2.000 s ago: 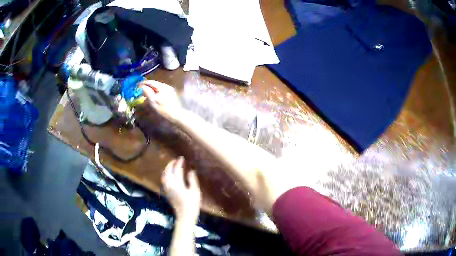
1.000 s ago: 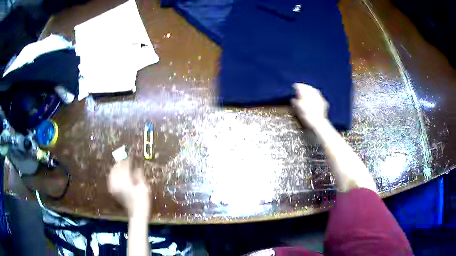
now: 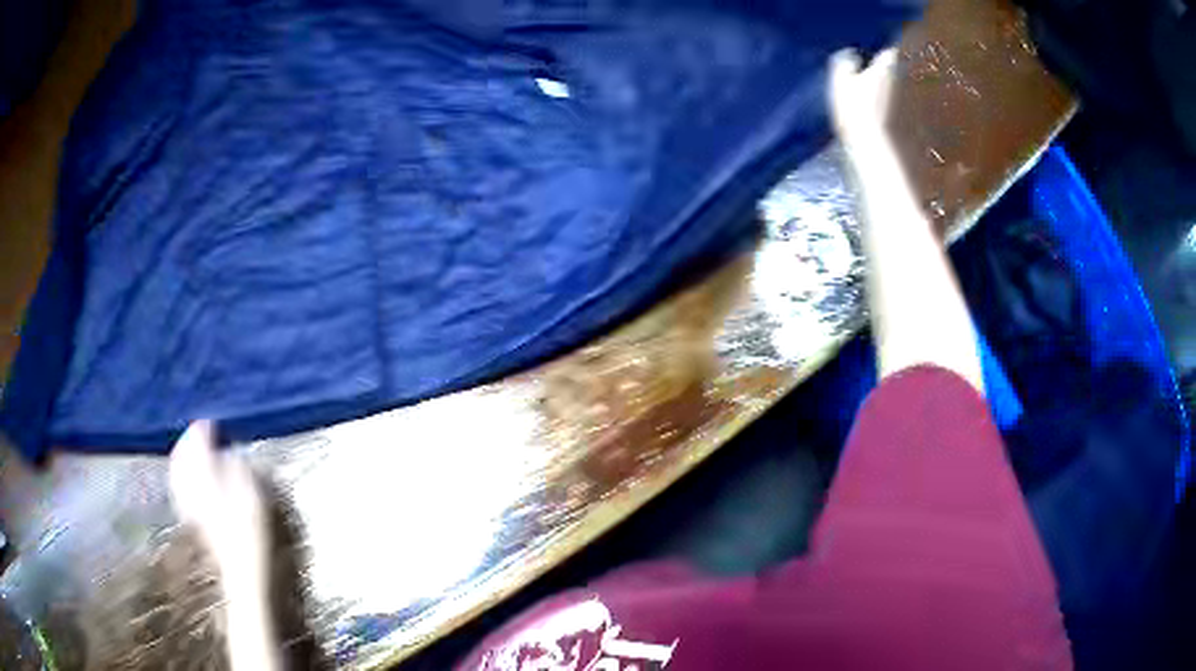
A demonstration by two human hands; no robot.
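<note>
A navy garment lies spread wide over the table with its wrinkled, shiny lining facing up. A tiny white label shows on the lining near the top. My left hand is at the lower left hem, blurred, with its fingertips at the fabric edge; whether it grips the cloth cannot be told. My right hand is at the upper right and holds the garment's edge between its fingers.
The worn, glossy brown tabletop shows below the garment, with strong glare. Its curved edge runs from lower left to upper right. A blue bin with dark navy cloth inside stands beyond the edge at the right.
The garment is now opened out with its lining up. My right hand has moved up and right with its edge; my left hand has come to the hem. The view has shifted right; the papers are out of view.
</note>
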